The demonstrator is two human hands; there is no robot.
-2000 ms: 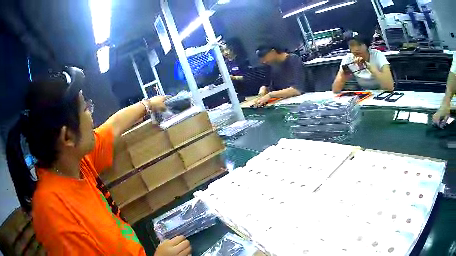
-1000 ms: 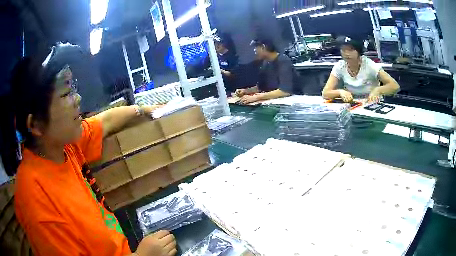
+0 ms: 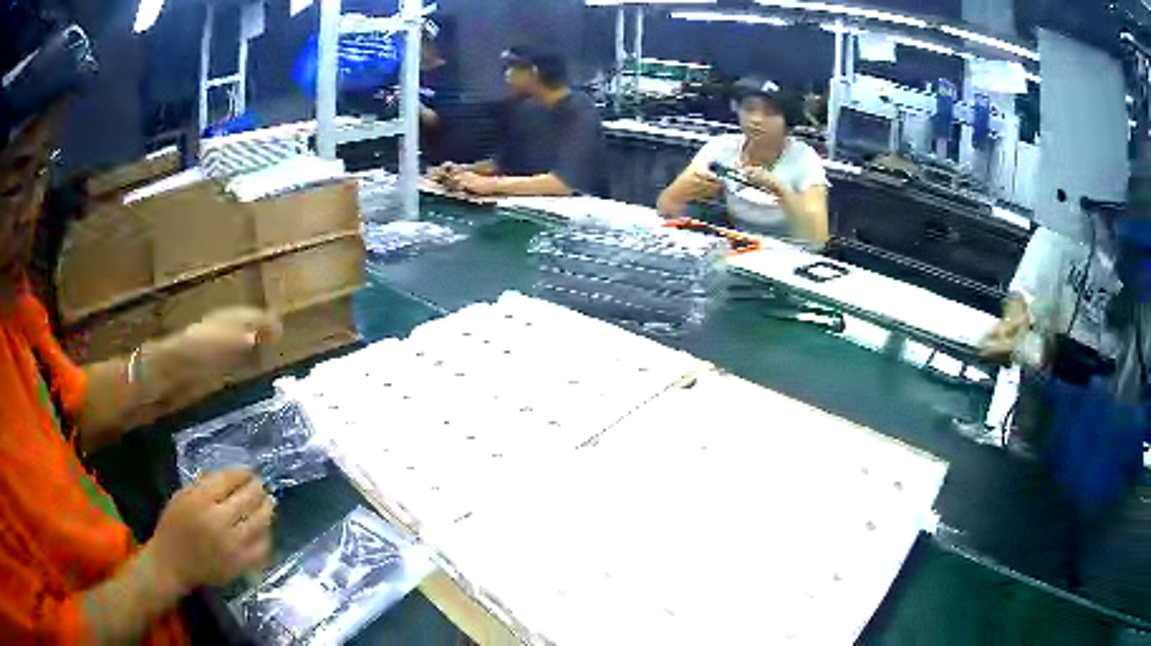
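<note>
Neither of my hands is in view. A large white tray block (image 3: 606,467) in two sections with small dots lies nearest in front of me, over a brown cardboard strip (image 3: 465,611). Left of it, a bagged dark part (image 3: 335,583) in shiny clear plastic lies at the bottom, and more bagged parts (image 3: 253,444) lie above it. A brown divided carton (image 3: 309,259) stands behind them at left, with a white item (image 3: 285,178) on top.
A person in an orange shirt (image 3: 38,467) is at left, hands over the bagged parts. Stacked clear trays (image 3: 625,271) lie beyond the block on the green surface. Several people sit across. A blue machine (image 3: 1096,429) stands at right.
My view has turned right, so the scene sits further left. The orange-shirted person's far hand has come down from the carton top, and the near hand is raised beside the bagged parts.
</note>
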